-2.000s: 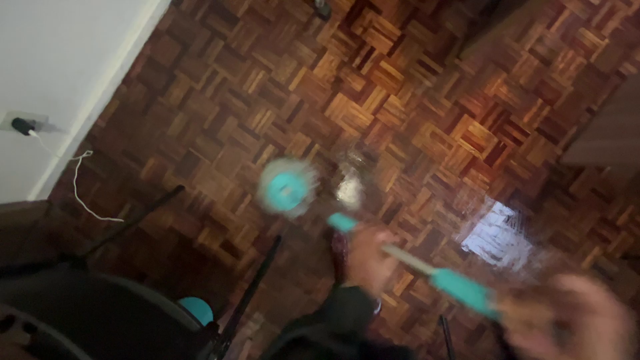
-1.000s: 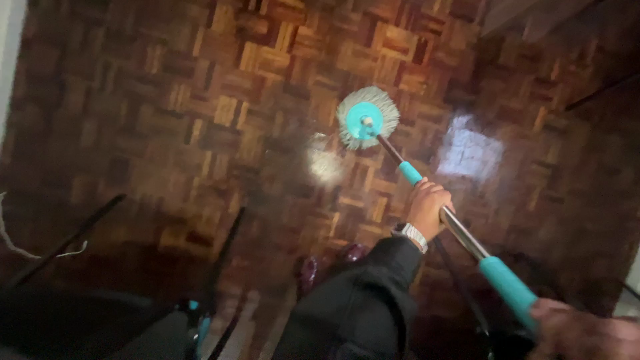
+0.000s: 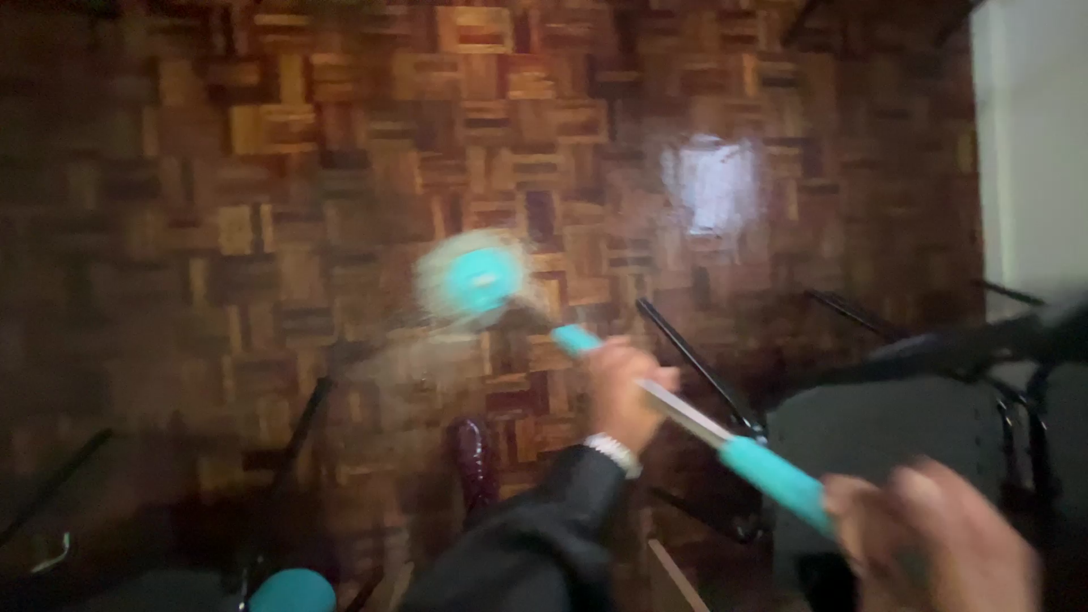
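A round spin mop head (image 3: 476,276) with a turquoise disc and pale fringe lies on the parquet floor (image 3: 527,187), left of the middle and blurred. Its metal pole (image 3: 684,412) with turquoise grips slants down to the lower right. My left hand (image 3: 629,387), below a black sleeve and a metal watch band (image 3: 614,453), is closed around the pole near the lower turquoise sleeve. My right hand (image 3: 935,535), blurred at the bottom right, grips the top end of the turquoise handle (image 3: 778,484).
Grey chairs (image 3: 884,450) with black metal legs stand at the right, beside a white wall (image 3: 1033,170). More dark chair legs (image 3: 297,433) are at the lower left, near a round turquoise object (image 3: 293,591). A dark red shoe (image 3: 473,459) shows at the bottom.
The view has shifted to the right, bringing in the right wall and chairs. Both hands still hold the mop, whose head sits lower and further left in view than one second ago.
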